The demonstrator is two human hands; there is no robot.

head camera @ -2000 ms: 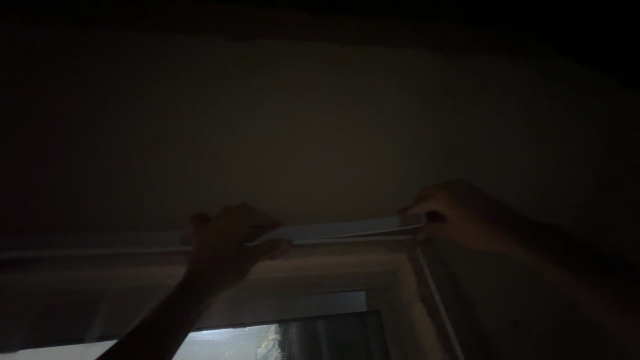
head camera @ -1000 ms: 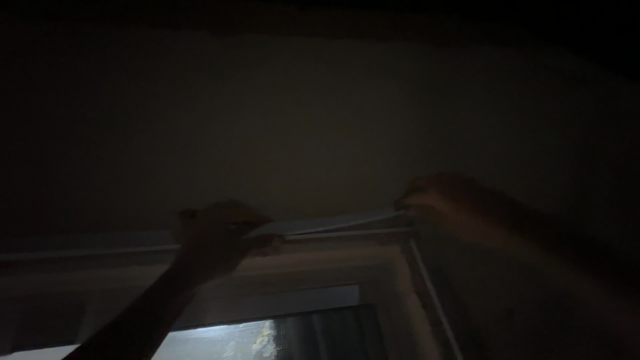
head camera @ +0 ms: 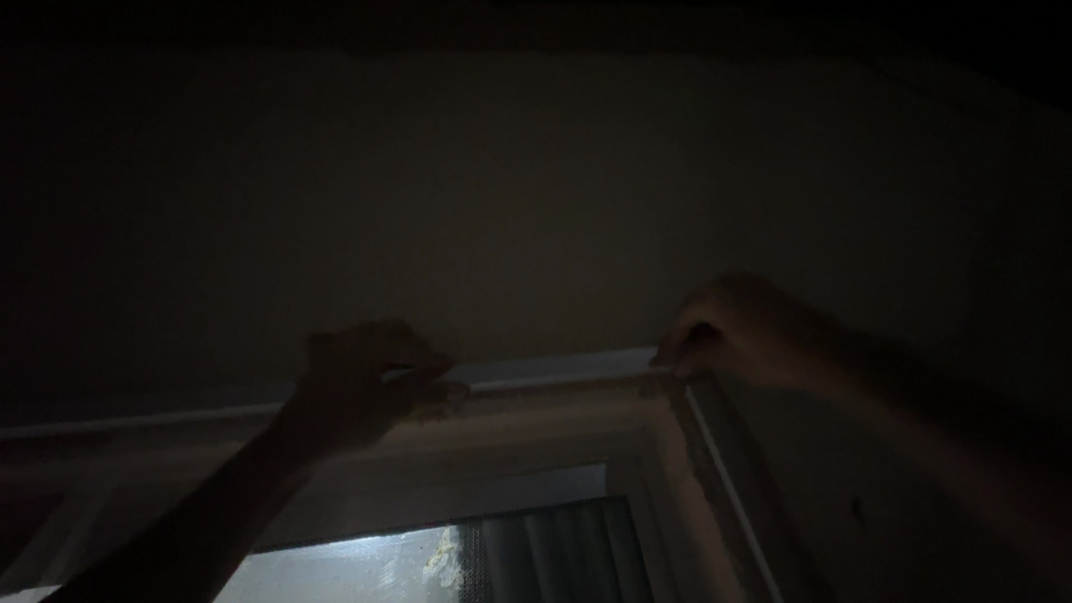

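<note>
A pale, thin flat strip (head camera: pixel 557 367) runs along the top edge of a window frame (head camera: pixel 536 416), against the wall. My left hand (head camera: pixel 373 377) pinches it between thumb and fingers, left of the frame's corner. At the upper right corner my right hand (head camera: pixel 712 335) has its fingertips on the strip's right end. Another narrow light edge (head camera: pixel 733 481) goes down the right side of the frame. The scene is very dark, so the strip's material cannot be told.
A dim plain wall (head camera: pixel 536 201) rises above the frame. Below are a lit window pane (head camera: pixel 343 569) and a dark ribbed panel or curtain (head camera: pixel 569 553). A small dark mark (head camera: pixel 858 509) shows on the wall at right.
The strip between my hands, bowed away from the frame a second ago, now looks straighter. Both hands still hold it, my right hand at the frame's corner.
</note>
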